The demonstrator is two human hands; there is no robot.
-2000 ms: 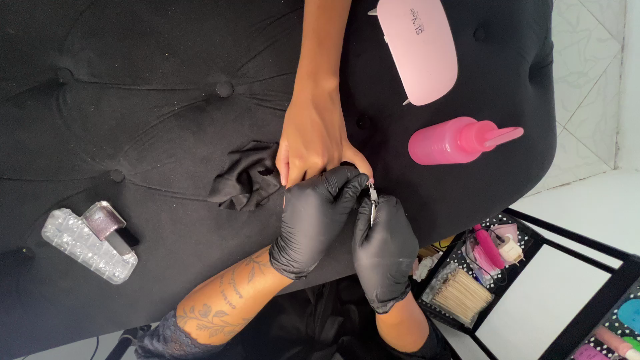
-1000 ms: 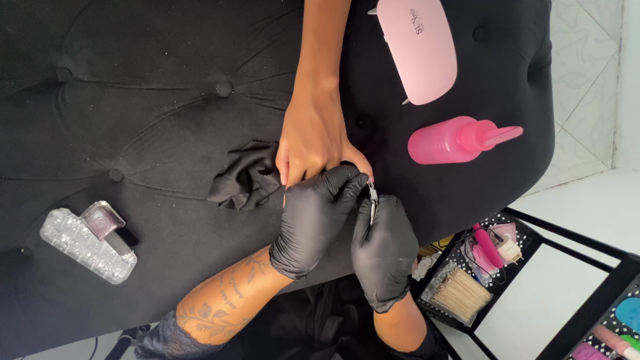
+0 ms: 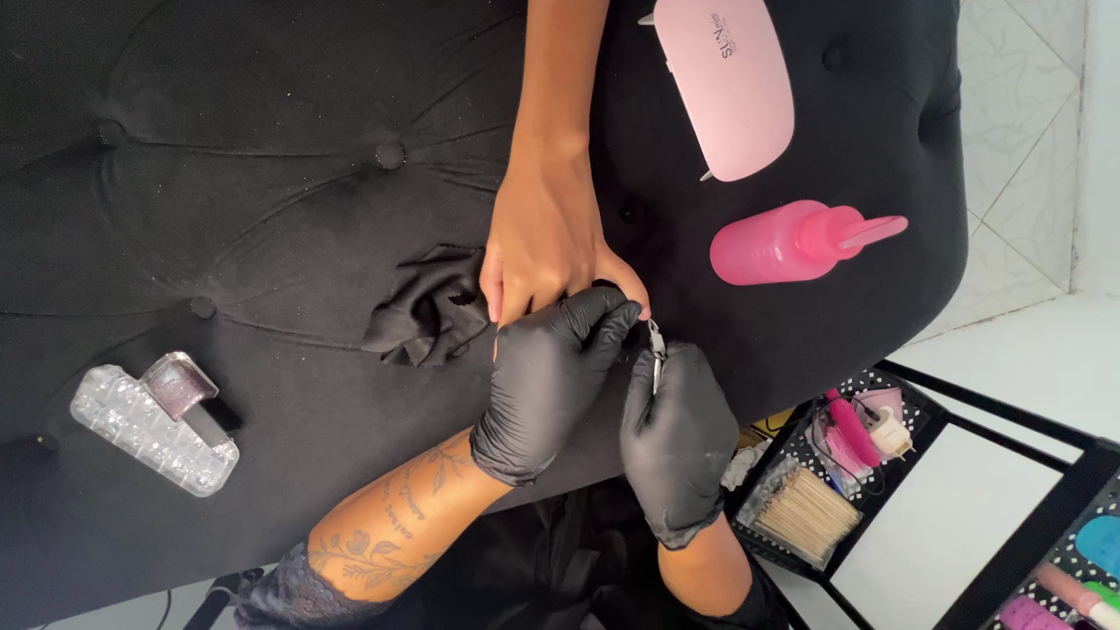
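Note:
My left hand (image 3: 551, 385), in a black glove, grips the thumb side of another person's hand (image 3: 544, 227), which lies palm down on the black tufted upholstery. Metal cuticle nippers (image 3: 656, 354) are held in my right hand (image 3: 681, 433), also gloved in black. Their jaws are at the tip of that person's thumb. Partly behind the person's fingers lies a crumpled black cloth (image 3: 429, 306). My left fingers hide some of the person's fingers.
A pink nail lamp (image 3: 735, 87) and a pink bottle (image 3: 779, 245) lie at the right. At the left, a nail polish bottle (image 3: 182, 385) rests against a clear compartment case (image 3: 149, 429). A shelved cart (image 3: 888, 499) holding wooden sticks (image 3: 805, 512) stands at lower right.

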